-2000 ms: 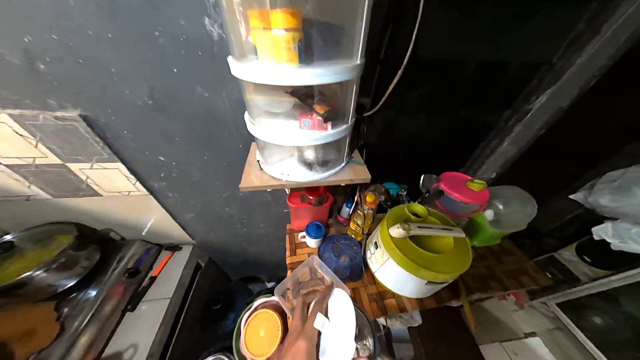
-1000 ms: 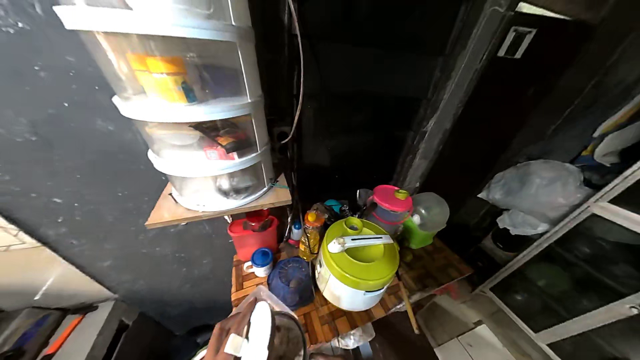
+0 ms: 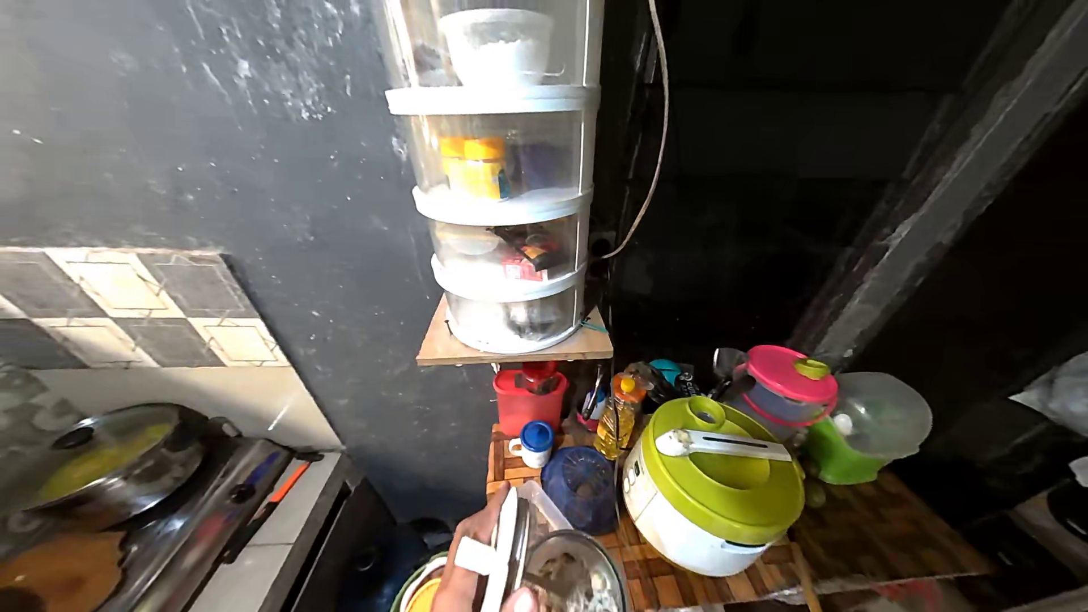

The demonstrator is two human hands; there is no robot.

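At the bottom centre, my left hand [image 3: 473, 552] grips a white-rimmed round lid [image 3: 508, 548] with a white tab, tilted on its edge. Just right of it, a clear round container [image 3: 576, 571] holds pale and brown contents I cannot identify; it is cut off by the frame. Behind them lies part of a clear plastic box [image 3: 544, 503]. A yellow-orange item [image 3: 423, 597] in a round-rimmed container shows left of the hand. My right hand is not in view.
A green-lidded white cooker [image 3: 714, 489], blue basket [image 3: 581, 486], blue-lidded mug [image 3: 534, 444], oil bottle [image 3: 616, 421] and red container [image 3: 529, 401] crowd the table. Clear drawers [image 3: 506, 208] stand on a wooden shelf [image 3: 433, 344]. Left is a lidded pan [image 3: 110, 463] on a stove.
The view has swung right and then back left. Two seconds ago my hand was over the clear box beside the white lid; now its fingers are around the lid.
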